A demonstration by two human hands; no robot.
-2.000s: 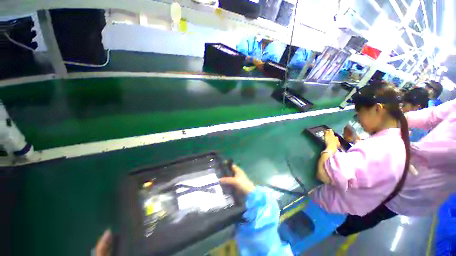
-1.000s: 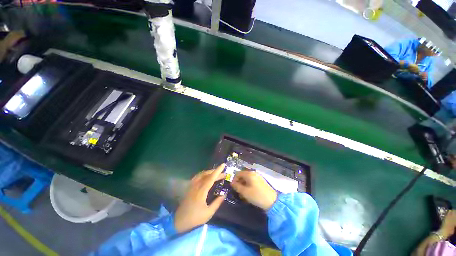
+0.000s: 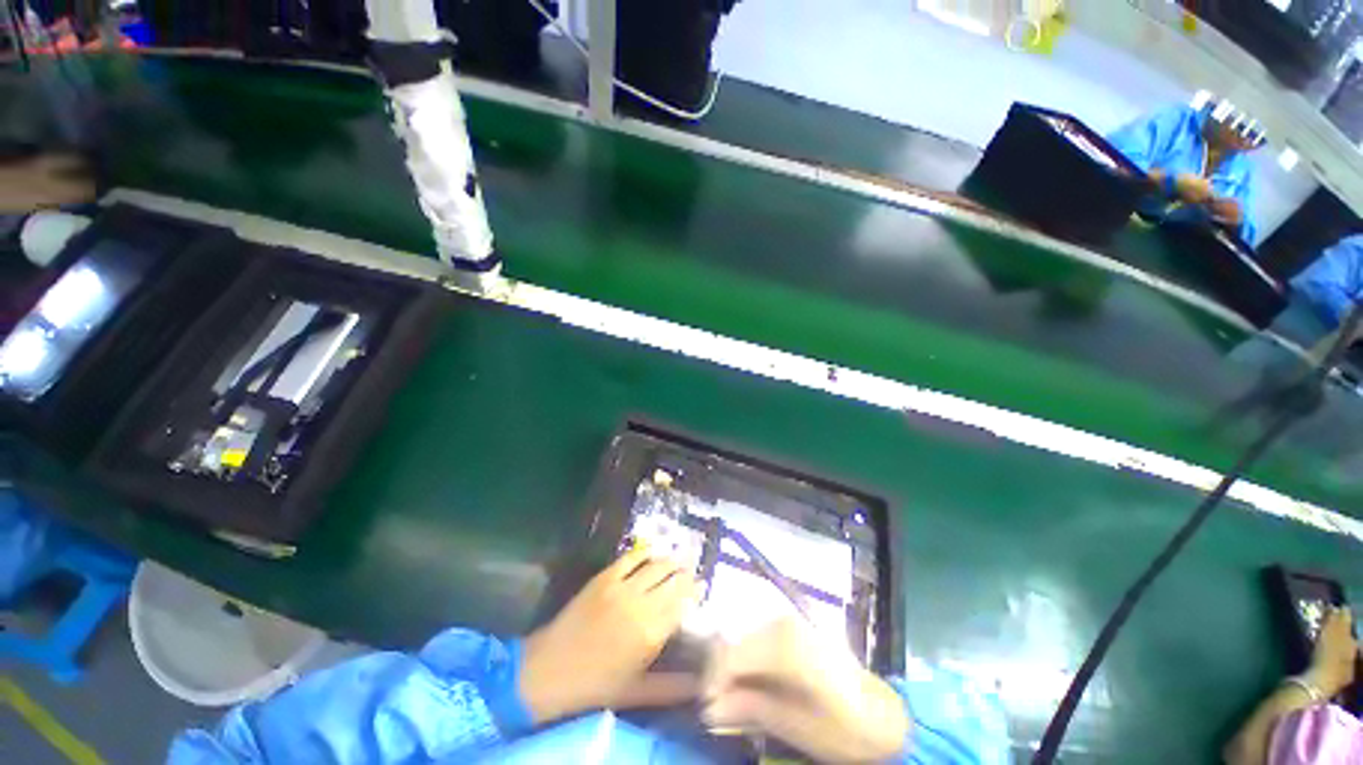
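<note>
An open tablet unit (image 3: 792, 561) lies in a black foam-lined tray (image 3: 892, 546) in front of me. A silver-white battery with black flex bands and a bright circuit board at its left end show. My left hand (image 3: 620, 625) rests with its fingertips on the board, over a small yellow patch; whether it pinches anything is hidden. My right hand (image 3: 792, 691) is blurred, close beside the left one over the tray's near edge, its fingers bent; I cannot tell if it holds anything.
Another tray with an open unit (image 3: 277, 389) stands left, beside a tray with a shiny panel (image 3: 60, 321). A taped white post (image 3: 437, 165) stands behind. A white bin (image 3: 209, 635) is below the bench. A black cable (image 3: 1151, 575) crosses at right. Other workers' hands show far right.
My right hand has moved off the board toward me and lower, uncovering more battery and flex bands. My left hand stays at the board. The view has shifted slightly.
</note>
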